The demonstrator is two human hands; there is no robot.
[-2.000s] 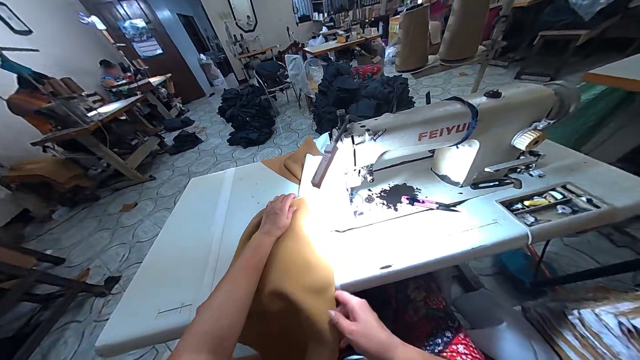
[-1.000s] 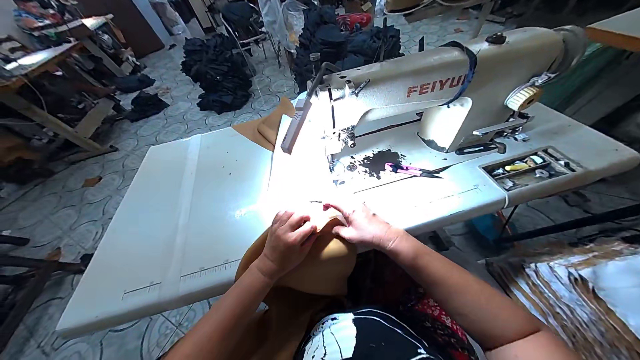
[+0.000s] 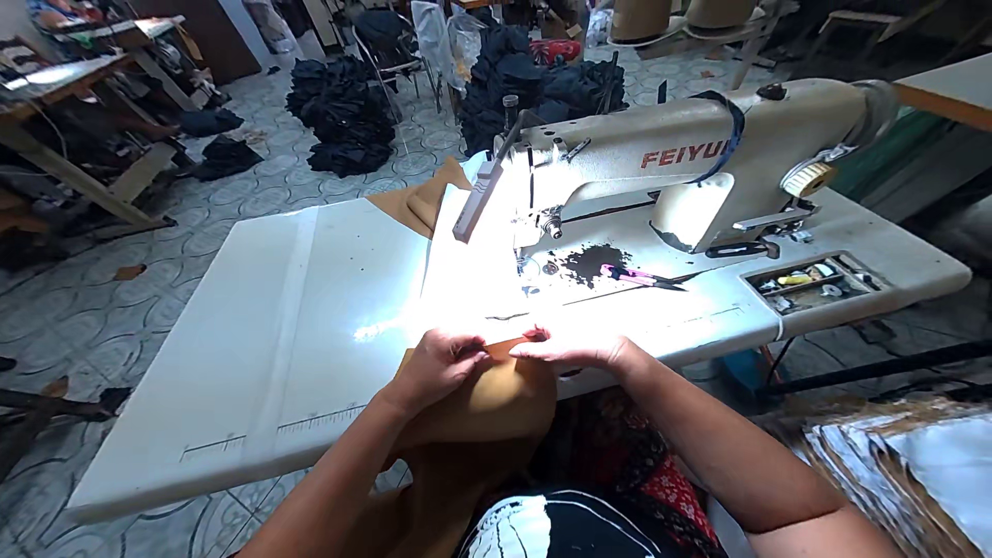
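Note:
My left hand (image 3: 443, 368) and my right hand (image 3: 575, 348) pinch the upper edge of a tan fabric piece (image 3: 496, 399) at the front edge of the white sewing table (image 3: 341, 263). The fabric hangs down over that edge into my lap. Beyond my hands stands a Feiyue industrial sewing machine (image 3: 620, 155), its needle area brightly lit. Another part of tan fabric (image 3: 426, 200) lies behind a white glaring strip left of the needle; whether the two join is hidden by glare. Pink-handled thread snips (image 3: 639, 277) rest on the machine bed beside dark lint (image 3: 593, 262).
A recessed tray (image 3: 818, 283) with small parts is at the table's right. Stacked cut pieces (image 3: 891, 473) lie at the lower right. Dark cloth piles (image 3: 341, 112) sit on the tiled floor behind. Thread cones (image 3: 640, 19) stand at the top, and another worktable (image 3: 62, 77) at the upper left.
My left hand has come back from the fabric on the tabletop to its near edge. My right hand has risen from below the table edge to meet it. The view has shifted.

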